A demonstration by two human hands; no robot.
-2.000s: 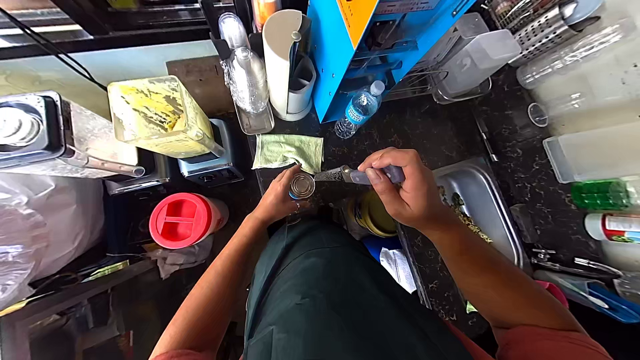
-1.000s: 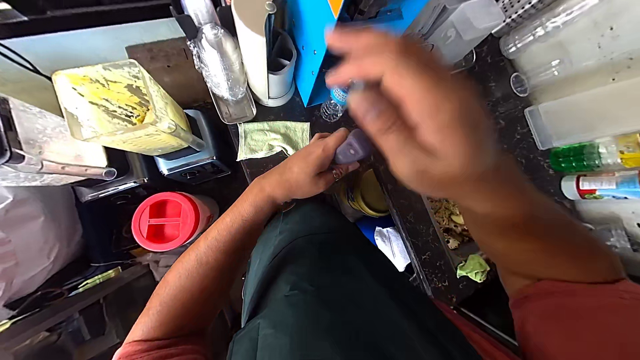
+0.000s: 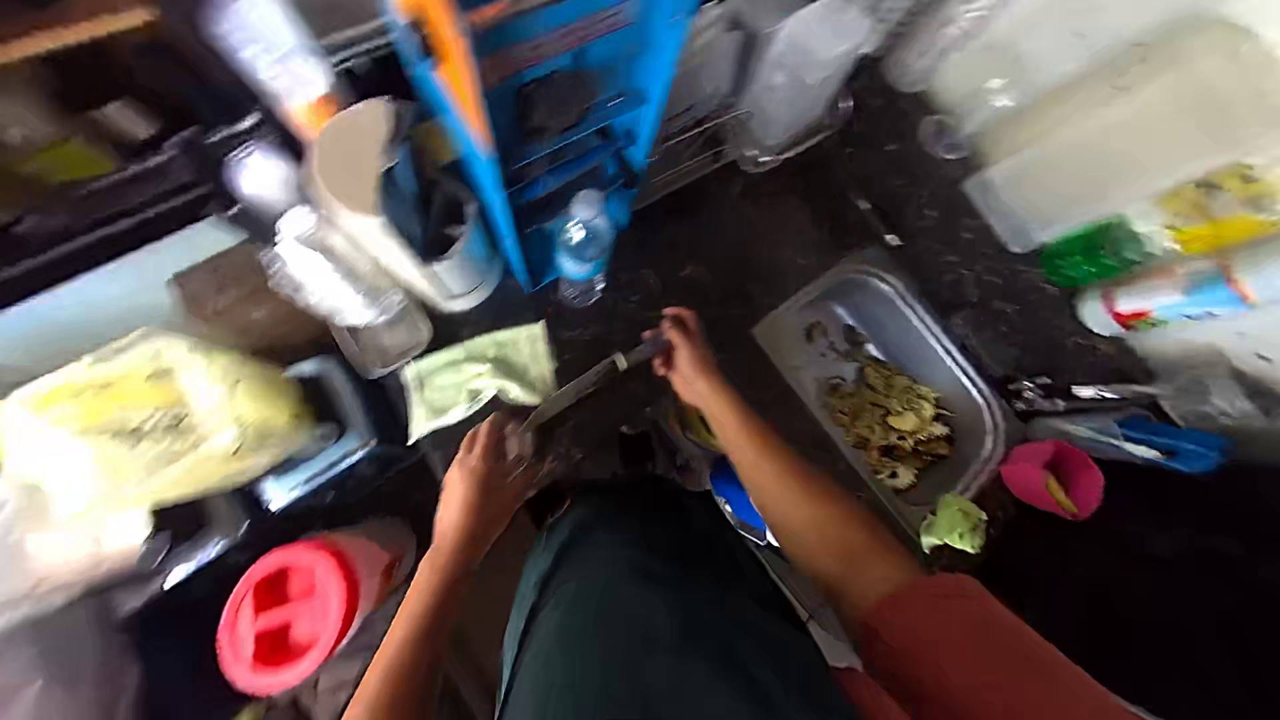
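Observation:
A knife [image 3: 578, 392] with a dark handle lies slantwise between my two hands. My right hand [image 3: 685, 358] grips its handle, with the blade pointing down and left. Near the blade's far end is my left hand [image 3: 488, 482], its fingers curled by a small, blurred, shiny thing; whether it holds this or touches the blade cannot be told. A pale green cloth [image 3: 480, 376] lies on the dark counter just above my left hand. The clear plastic bottle [image 3: 585, 248] stands above the knife.
Right of my forearm sits a metal tray [image 3: 945, 350] with yellowish-brown scraps. A red-lidded container [image 3: 287, 615] is at lower left, below a yellow-stained tub [image 3: 150, 420]. Beyond the bottle stands a blue rack [image 3: 500, 190]. A pink cup [image 3: 1053, 480] and green cloth [image 3: 953, 523] are by the tray.
One second ago my right hand was raised and blurred while my left hand held the greyish-purple handle. Now the handle is in my right hand, away from my left. The view has shifted.

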